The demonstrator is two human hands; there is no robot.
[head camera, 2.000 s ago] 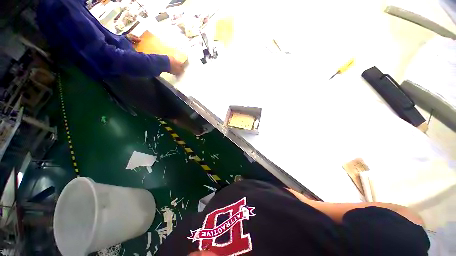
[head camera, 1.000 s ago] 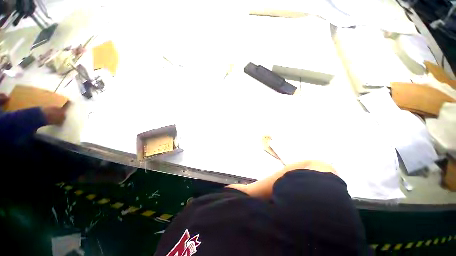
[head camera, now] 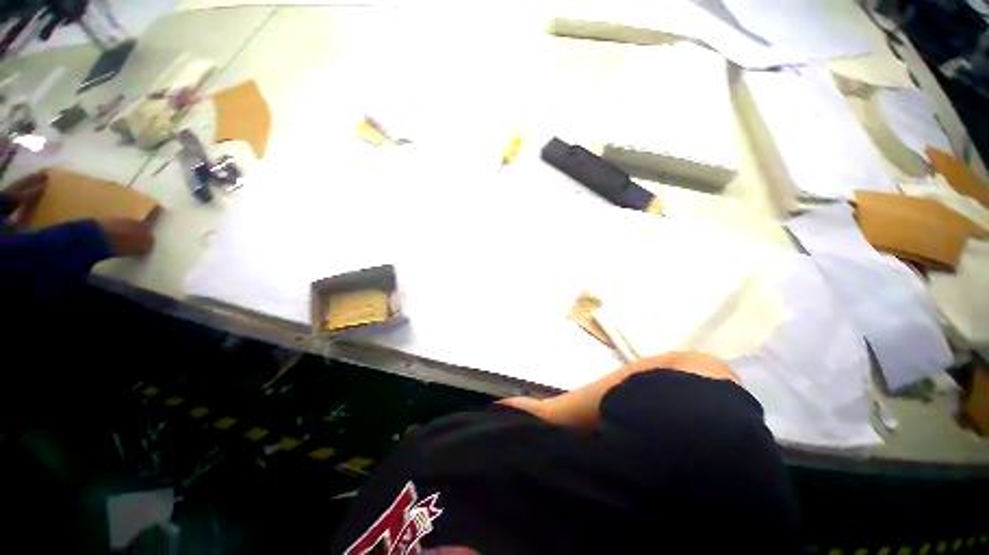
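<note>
Neither of my hands shows; only a bare bent arm and black sleeve are seen at the table's front edge. Just beyond the arm lie a small brown scrap (head camera: 587, 311) and a pale strip (head camera: 616, 333). A small open box (head camera: 358, 305) with a yellow block inside sits near the front edge. A yellow-handled tool (head camera: 512, 149) with a thin shaft lies mid-table. A black case (head camera: 594, 173) lies to its right, against a pale block (head camera: 670, 166). A thin small tool (head camera: 387, 131) lies farther left.
At the left, a person's hands and blue sleeve (head camera: 54, 249) rest at a tan-yellow piece (head camera: 92, 203). Dark and silver metal tools (head camera: 204, 168) and a yellow piece (head camera: 242, 115) lie beyond. Brown pieces (head camera: 914, 227) and white sheets (head camera: 891, 304) are piled at the right.
The view has swung right and levelled, bringing the right-side piles into the picture and taking the white bin out. The box and tools on the table have kept their places.
</note>
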